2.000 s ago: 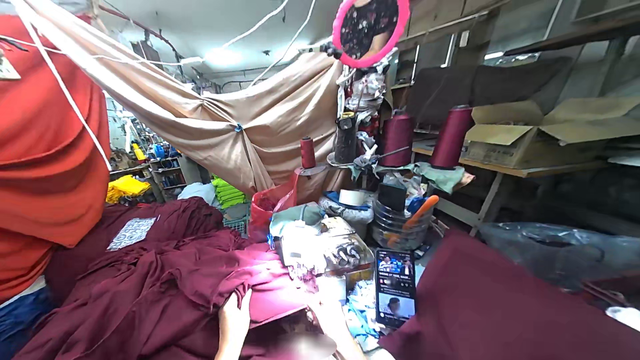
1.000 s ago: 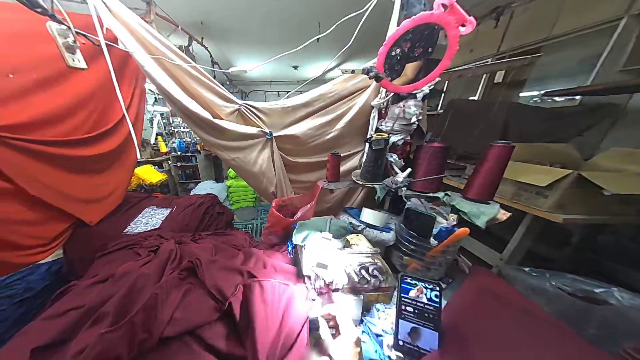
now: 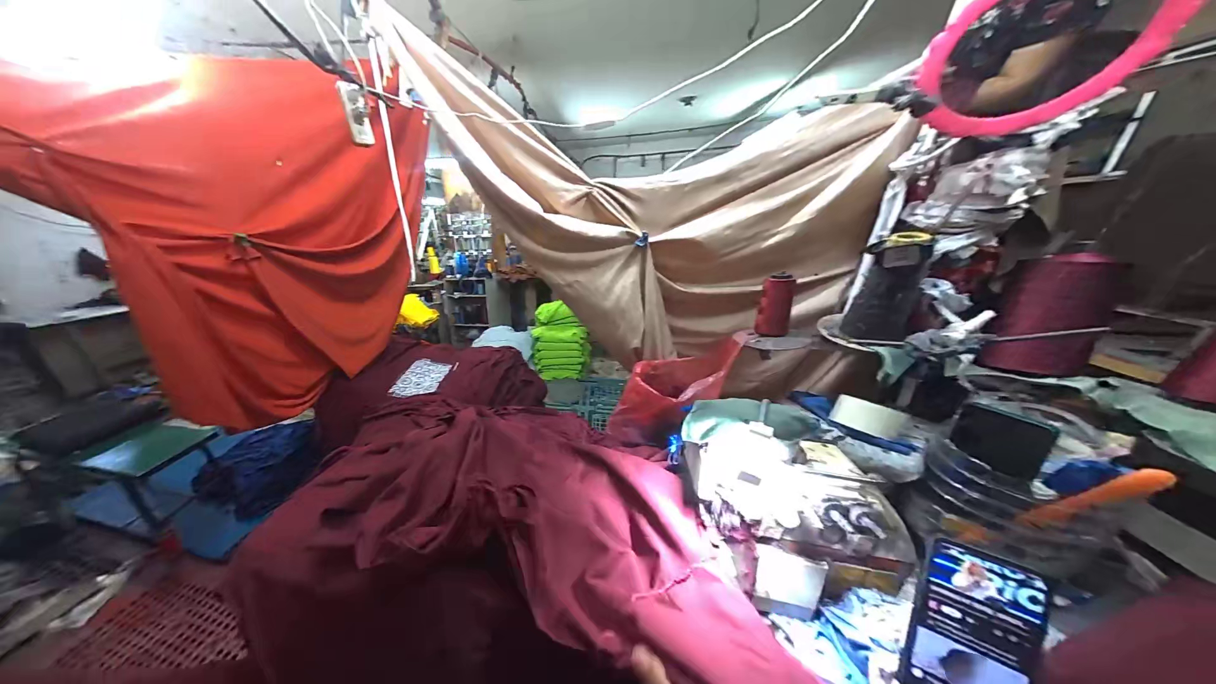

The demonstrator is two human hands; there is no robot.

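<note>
A small part of one hand, seemingly my left hand (image 3: 649, 665), shows at the bottom edge against maroon fabric (image 3: 570, 513); its grip is hidden. My right hand is out of sight. The fabric lies in a large, loosely folded heap, with a rough seam or frayed edge near the lit sewing machine (image 3: 779, 484). To the machine's right a phone (image 3: 978, 608) with a lit screen stands tilted. A patterned white patch (image 3: 420, 377) shows on the maroon cloth farther back.
A red plastic bag (image 3: 665, 389) is behind the machine. Thread cones (image 3: 777, 304), a tape roll (image 3: 869, 416) and a clear container with an orange-handled tool (image 3: 1097, 499) are at right. Orange and beige cloths hang behind; a green-topped stool (image 3: 147, 448) and red perforated crate (image 3: 157, 632) are left.
The view has swung left. Both hands showed on the fabric two seconds ago, and one beside the machine a second ago; now only a bit of a hand shows at the bottom edge.
</note>
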